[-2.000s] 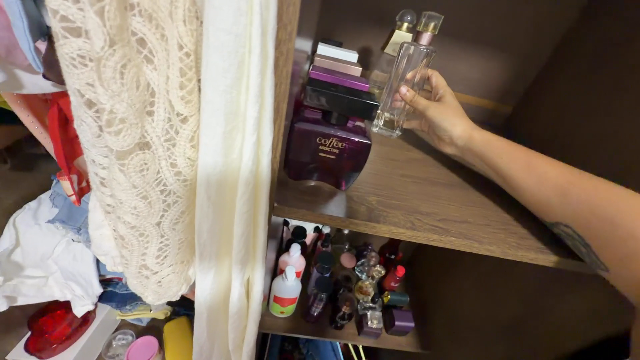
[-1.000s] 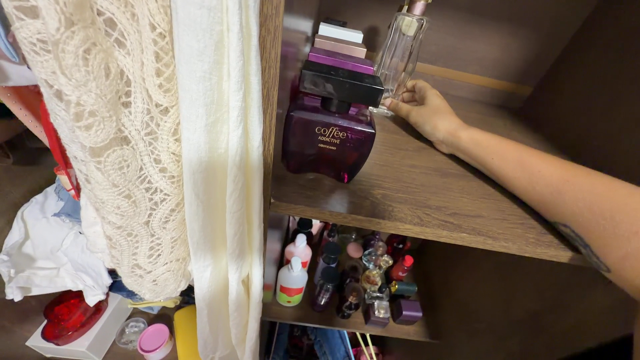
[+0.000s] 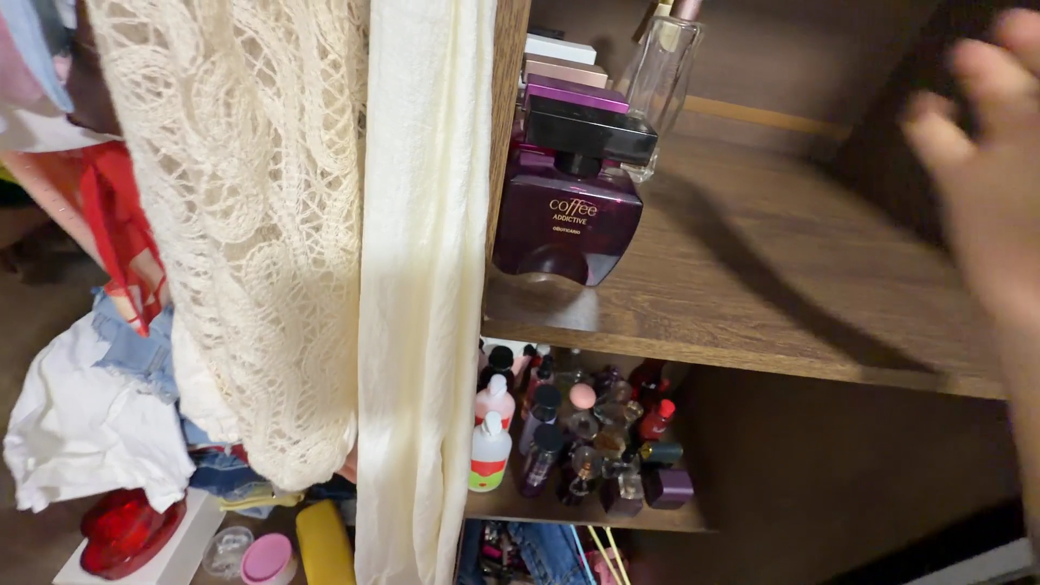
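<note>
My right hand [image 3: 987, 138] is blurred at the upper right, its fingers apart with nothing between them. To its left, a tall clear glass perfume bottle [image 3: 662, 77] stands on the upper wooden shelf. Beside that bottle, nearer the shelf's front, is a dark purple perfume bottle [image 3: 573, 219] with a broad black cap. Behind the black cap show purple, pinkish and white caps [image 3: 561, 49] in a row along the side panel. My left hand is not in view.
Many small bottles [image 3: 585, 439] crowd the lower shelf [image 3: 536, 512]. Cream lace [image 3: 252, 203] and a white cloth [image 3: 422, 284] hang left of the wooden side panel. Lower left are white clothing [image 3: 97, 414], a red glass-like container [image 3: 130, 528], a pink-lidded jar [image 3: 268, 561] and a yellow item [image 3: 325, 544].
My right hand, earlier holding the clear glass bottle, has let it go and moved away to the right. The bottle now stands behind the purple one.
</note>
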